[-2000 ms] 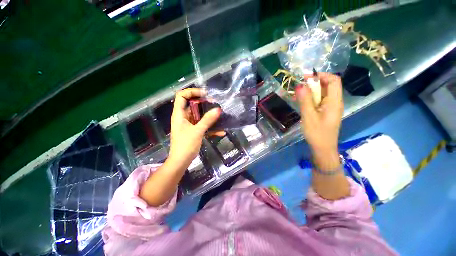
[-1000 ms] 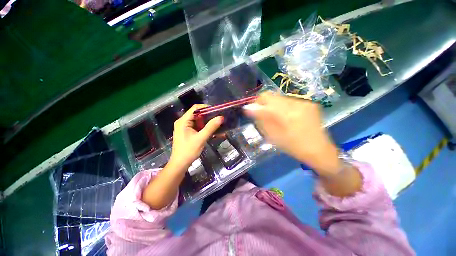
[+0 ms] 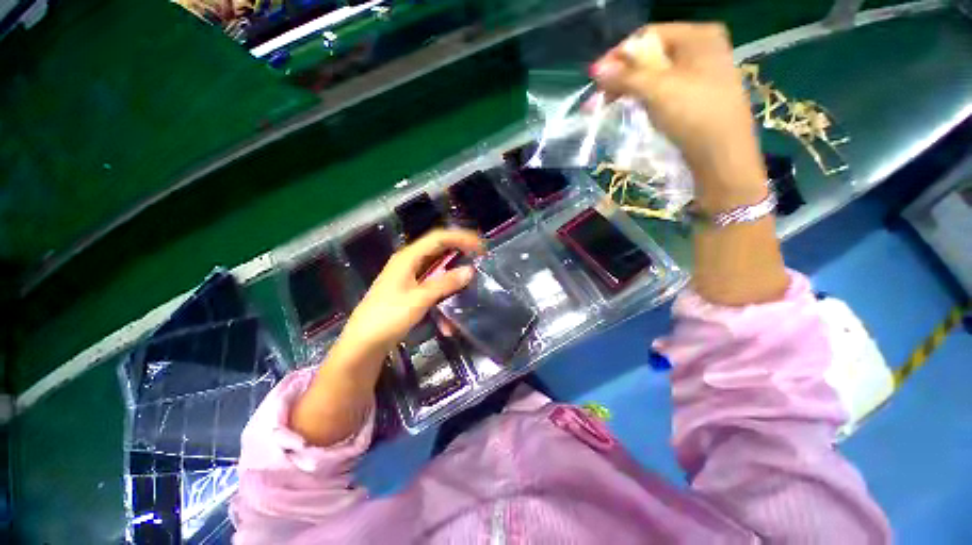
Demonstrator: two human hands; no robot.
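My left hand (image 3: 410, 285) holds a dark glossy phone or display assembly (image 3: 492, 315) by its upper left end, tilted above the tray. My right hand (image 3: 693, 101) is raised beyond the tray at the upper right, fingers bent around a small whitish item (image 3: 646, 47). A clear shiny film (image 3: 565, 126) hangs at its fingertips; the exact grip is blurred. The clear blister tray (image 3: 663, 279) lies below, with red-edged phones (image 3: 605, 251) in its pockets and a phone with a whitish rectangle (image 3: 435, 369) in the near row.
Clear panel trays with black panels (image 3: 203, 367) lie at left. Tan scraps (image 3: 794, 119) lie on the green bench at right, beside a partly hidden clear heap (image 3: 666, 176) and a dark patch (image 3: 787, 183). A white-topped stool (image 3: 853, 357) stands at lower right.
My right hand has moved from the phone up and away to the right. The tall film beyond the tray no longer hangs there. The phone in my left hand has turned its dark face into view.
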